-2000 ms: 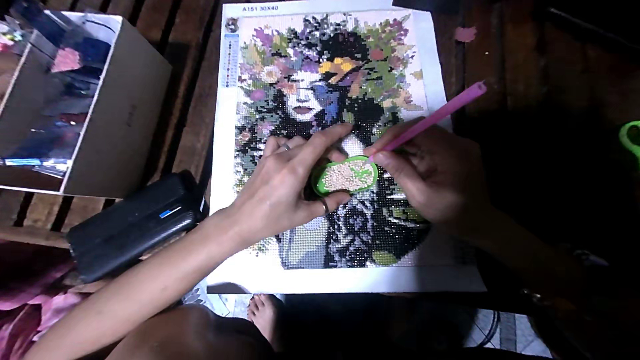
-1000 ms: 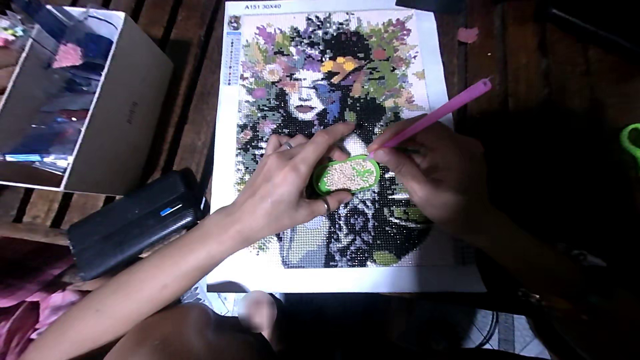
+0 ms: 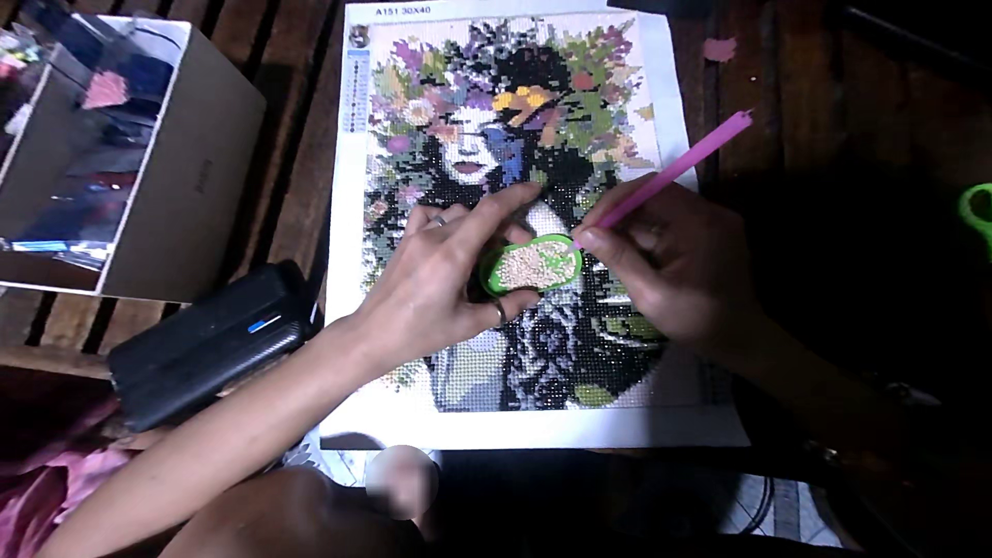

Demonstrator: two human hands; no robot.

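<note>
My left hand [image 3: 446, 267] holds a small green bead tray [image 3: 491, 277] between thumb and fingers, over a diamond painting canvas [image 3: 542, 431]. Pale, cream-coloured beads [image 3: 531, 266] lie in the tray, mostly toward its left part, with green bottom showing at the right. In my right hand [image 3: 670, 263] is a pink applicator pen [image 3: 670, 172], slanting up to the right. Its lower tip is at the tray's right end; whether a bead sits on it cannot be seen. The canvas shows a figure with flowers and dark hair, covered in tiny beads.
On the slatted wooden table [image 3: 291, 46], an open white box [image 3: 186, 155] with plastic packets stands at the left. A black power bank [image 3: 213, 345] lies before it. A pink scrap [image 3: 719, 49] sits beyond the canvas at the right, and part of a green object [image 3: 978, 213] shows at the right edge.
</note>
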